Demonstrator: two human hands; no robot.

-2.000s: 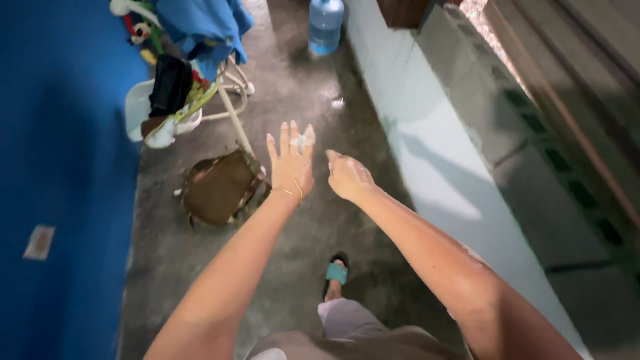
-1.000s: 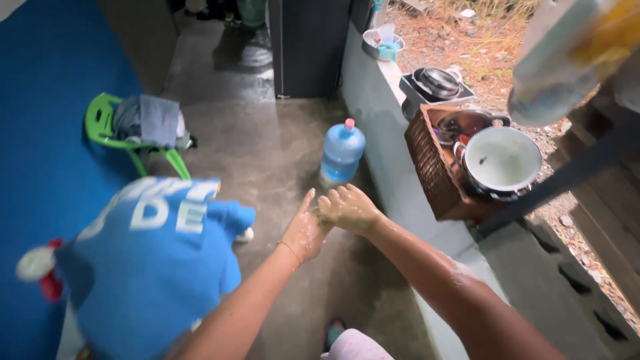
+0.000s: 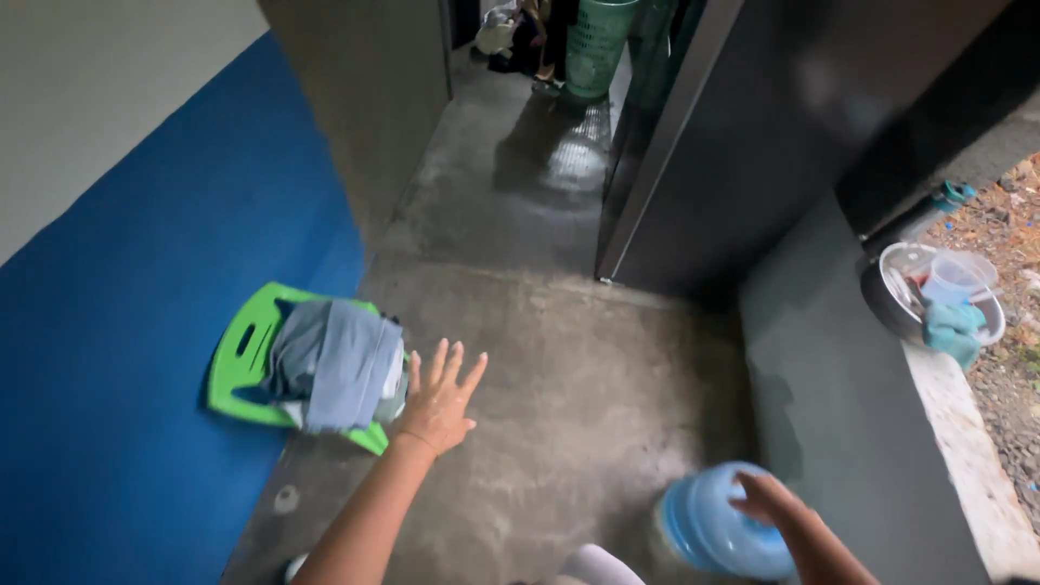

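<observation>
My left hand is held out with its fingers spread and nothing in it, just right of a green plastic chair piled with folded grey-blue cloth. At the lower right, my right hand appears over a blue water jug that stands on the floor. Its fingers are blurred and partly hidden, so neither its grip nor any contact with the jug can be told.
A dark door stands beside a doorway, with a green perforated basket beyond it. On the right ledge sits a metal basin holding plastic containers and a teal cloth. A blue wall runs along the left.
My hands, together a second ago, are now wide apart, the left one with spread fingers. The view has moved forward toward the doorway; the blue cloth-covered thing at left is out of view.
</observation>
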